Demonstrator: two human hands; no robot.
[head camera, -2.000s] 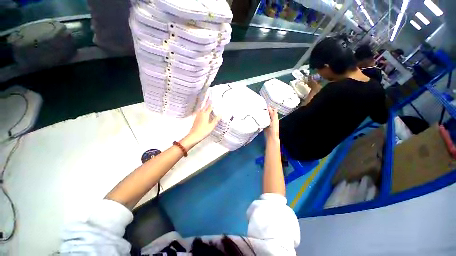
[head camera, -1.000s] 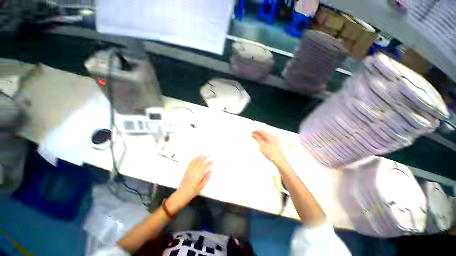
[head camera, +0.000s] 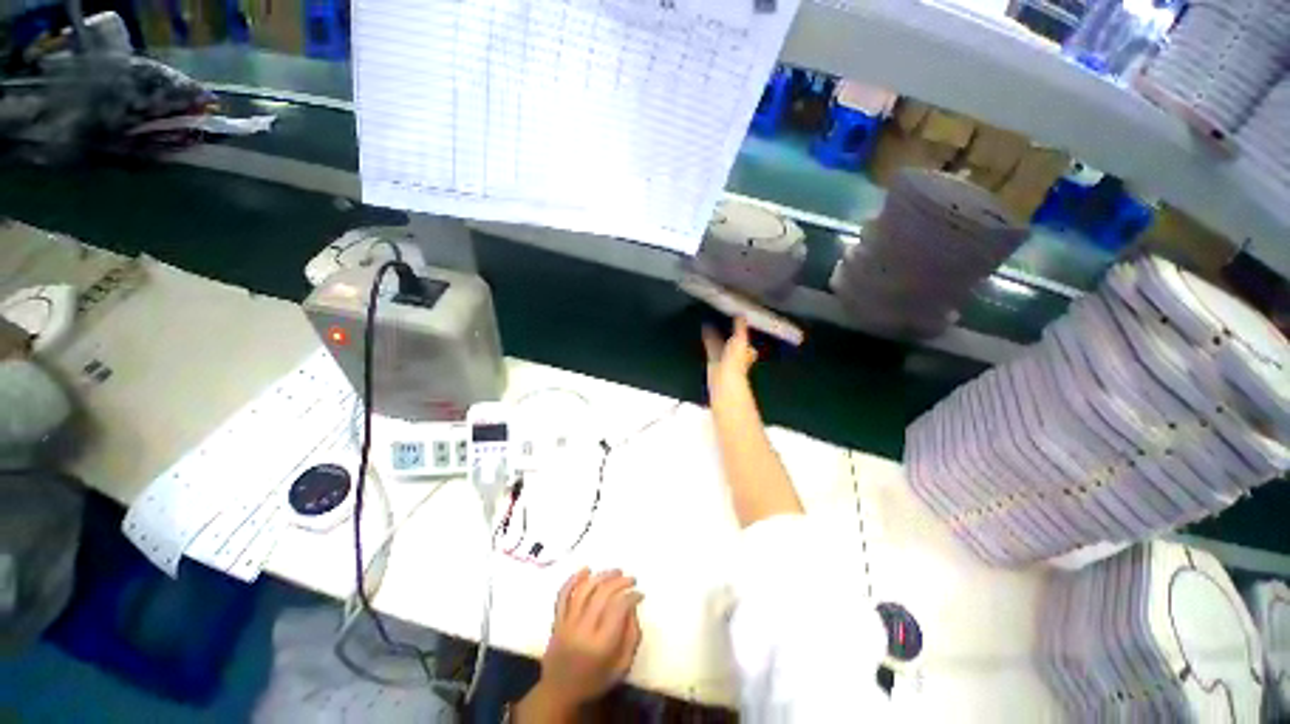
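Note:
My right hand (head camera: 729, 357) is stretched out over the dark conveyor and holds a thin white panel (head camera: 746, 308) by its near edge. The panel is tilted and seen nearly edge-on. My left hand (head camera: 594, 629) rests at the bench's front edge, fingers slightly apart, with nothing seen in it. In front of it, a dark wire loop (head camera: 591, 498) with small black ends and short red-black leads (head camera: 512, 521) lies on a white surface. I cannot tell whether a panel lies under it.
Tall panel stack (head camera: 1089, 424) at right, shorter stack (head camera: 1167, 629) nearer me. Grey box (head camera: 425, 347) with black cord, power strip (head camera: 410, 450), power meter (head camera: 490, 433) and round display unit (head camera: 320, 489) at left. Another round unit (head camera: 898, 632) lies by my right sleeve. A sheet (head camera: 552, 106) hangs ahead.
My view has shifted, with the sheet and stacks placed differently. My right hand has moved from the bench out over the conveyor and now holds a panel. My left hand is nearer the bench's front edge.

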